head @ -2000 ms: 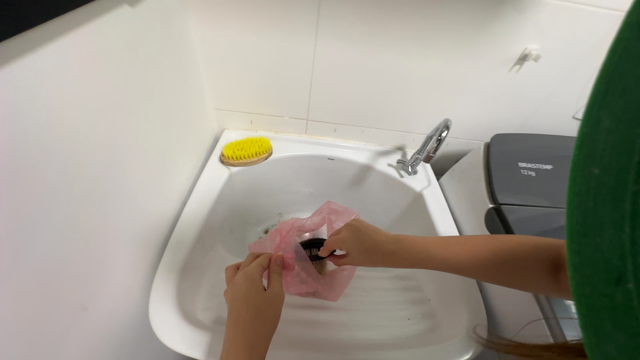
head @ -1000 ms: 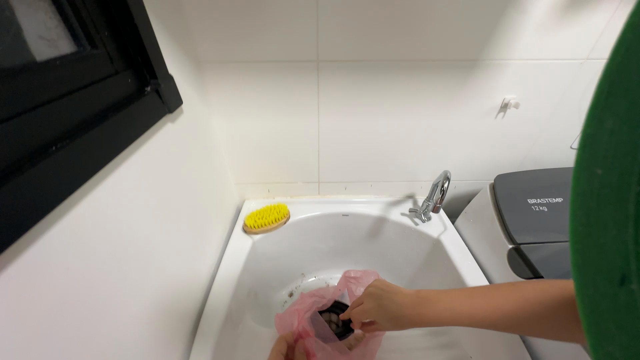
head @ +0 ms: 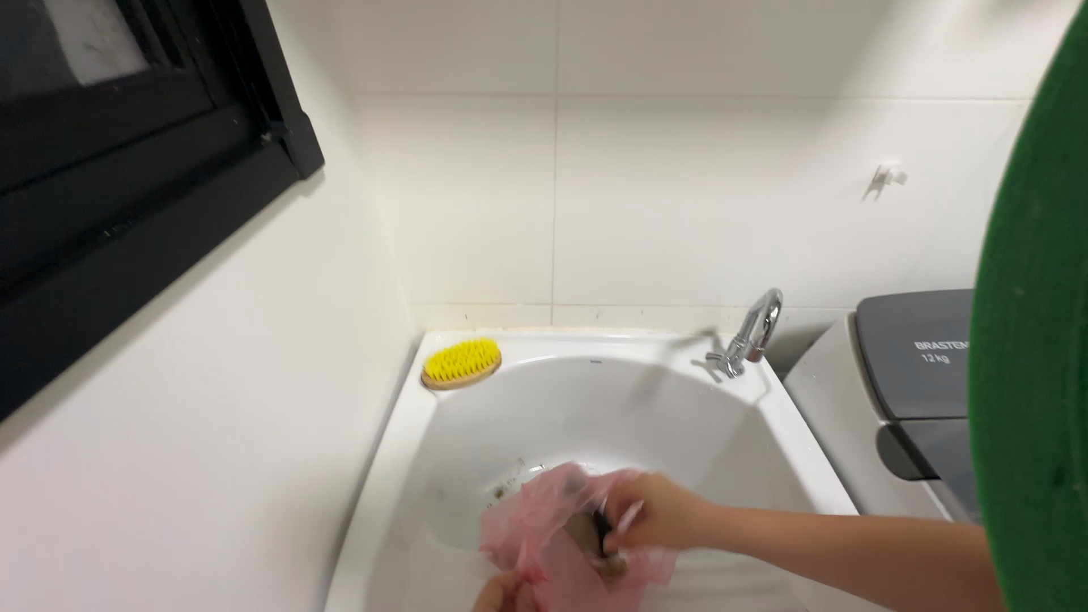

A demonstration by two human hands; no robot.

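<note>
A thin pink plastic bag [head: 544, 518] is spread over the white laundry sink [head: 595, 416], its mouth apart. My left hand [head: 507, 592], partly cut off by the bottom edge, pinches the bag's near left side. At the bag's mouth, my right hand [head: 654, 514] grips a small dark object [head: 604, 534], blurred by motion; its kind cannot be told. Brownish matter [head: 585, 537] shows inside the bag just left of that object. Dark bits of debris [head: 499, 492] lie by the drain behind the bag.
A yellow-bristled brush [head: 461, 364] rests bristles up on the sink's back left corner. A chrome faucet [head: 748, 340] stands back right, beside a grey-lidded washing machine [head: 918, 357]. A black window frame [head: 289, 144] juts in upper left; something green [head: 1033, 340] covers the right edge.
My right hand has shifted at the bag's mouth, and brownish matter now shows beside the dark object. The view has tilted up since the oldest frame.
</note>
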